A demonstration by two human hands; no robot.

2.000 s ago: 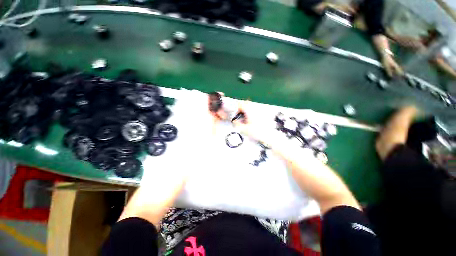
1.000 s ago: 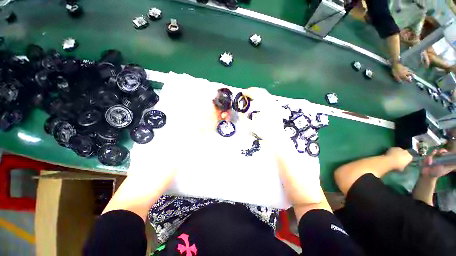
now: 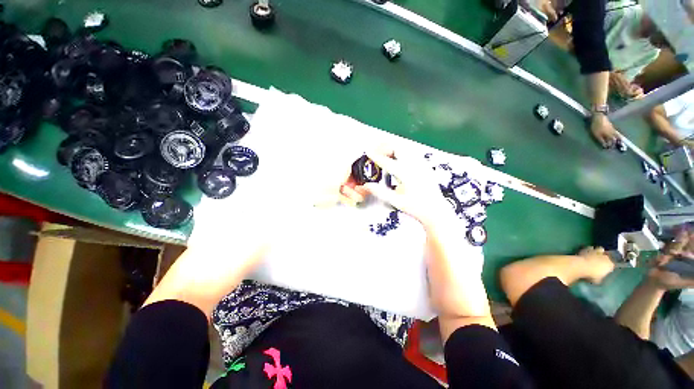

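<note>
My left hand (image 3: 341, 194) and my right hand (image 3: 396, 186) meet above the white work cloth (image 3: 342, 266). Between them they hold a dark round unit (image 3: 367, 169) with a pale centre. A second small dark piece (image 3: 392, 181) shows at my right fingers. My hands are overexposed, so the exact finger contact is hard to see. A loose patch of small black clips (image 3: 386, 223) lies on the cloth just below my hands. A cluster of black rings with pale inserts (image 3: 466, 194) lies at the right of the cloth.
A large heap of black round housings (image 3: 133, 144) covers the left side. The green conveyor belt (image 3: 441, 99) carries scattered units behind the cloth. An open cardboard box (image 3: 84, 296) stands lower left. A neighbour's arm (image 3: 548, 273) and a black block fixture (image 3: 620, 220) are at right.
The ring that lay on the cloth is no longer seen there. My hands have come together around the dark unit. Belt units and the view have shifted.
</note>
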